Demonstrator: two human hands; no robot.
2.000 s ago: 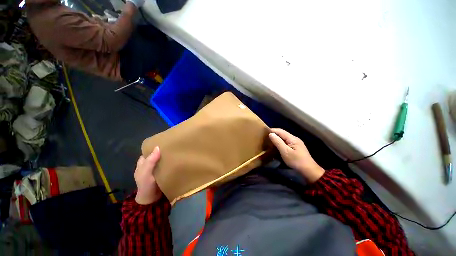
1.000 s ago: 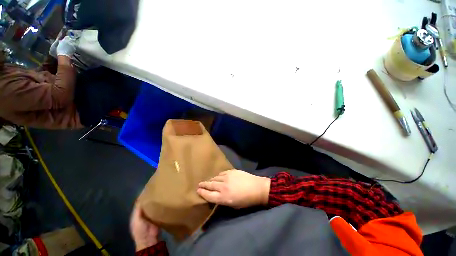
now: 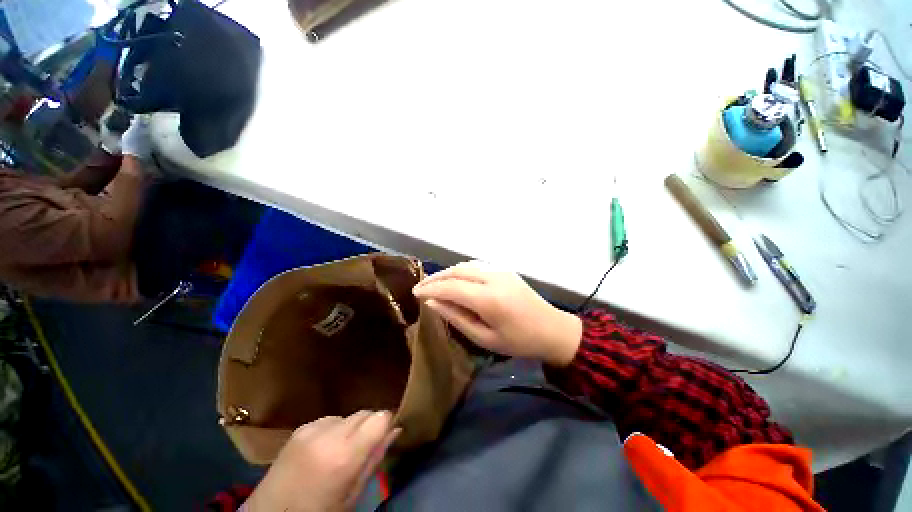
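A tan-brown handbag body [image 3: 265, 330] is held over my lap with its mouth open towards me. Its brown lining [image 3: 345, 375] shows inside, with a small pale label [image 3: 333, 319] on the far inner face. A metal fitting [image 3: 238, 414] sits at the lower left rim, and small metal parts show at the upper right rim. My right hand [image 3: 500, 312] grips the rim at the upper right. My left hand [image 3: 325, 462] grips the near rim at the bottom, its fingertips at the edge.
White-topped table [image 3: 480, 110] with green-handled tool [image 3: 618, 230], wooden-handled tool [image 3: 712, 228], snips [image 3: 785, 272] and blue bottle in cream cup [image 3: 750, 140]. Dark bag [image 3: 205, 80] at upper left, beside a person's brown sleeve [image 3: 60, 230]. Blue bin [image 3: 285, 250] below the table edge.
The bag has turned from showing its outer face to showing its open mouth and lining. My right hand has moved up to the rim; my left hand has come to the near rim.
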